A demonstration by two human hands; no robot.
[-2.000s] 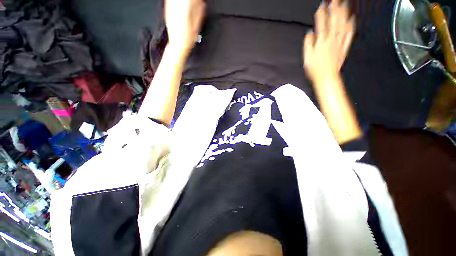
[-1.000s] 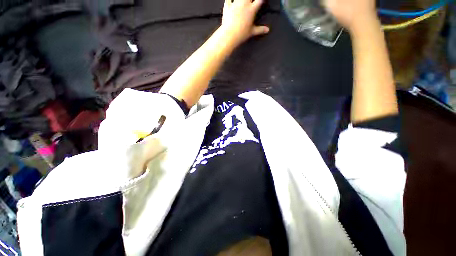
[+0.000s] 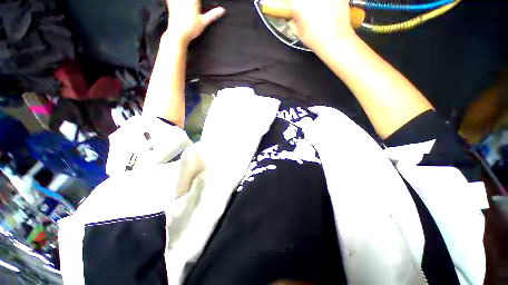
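A dark brown-black garment (image 3: 239, 47) lies flat on the dark pressing table cover (image 3: 103, 33). My right hand (image 3: 320, 19) is closed around the orange-brown handle of the steam iron (image 3: 283, 28), whose pale-rimmed pointed plate is over the garment at the top of the view. My left hand (image 3: 186, 16) is at the top edge, left of the iron, on or just above the cloth, thumb spread; its fingers are partly cut off. It holds nothing that I can see.
A crumpled dark garment pile (image 3: 30, 44) lies at the far left, with red cloth (image 3: 86, 83) below it. Blue and yellow lines (image 3: 415, 19) run right from the iron. A yellow-brown block (image 3: 480, 114) is at the right edge. Blue plastic items (image 3: 61, 147) clutter the lower left.
My right hand, first empty, has taken hold of the iron and moved it left over the garment. My left hand shifted right, then back left.
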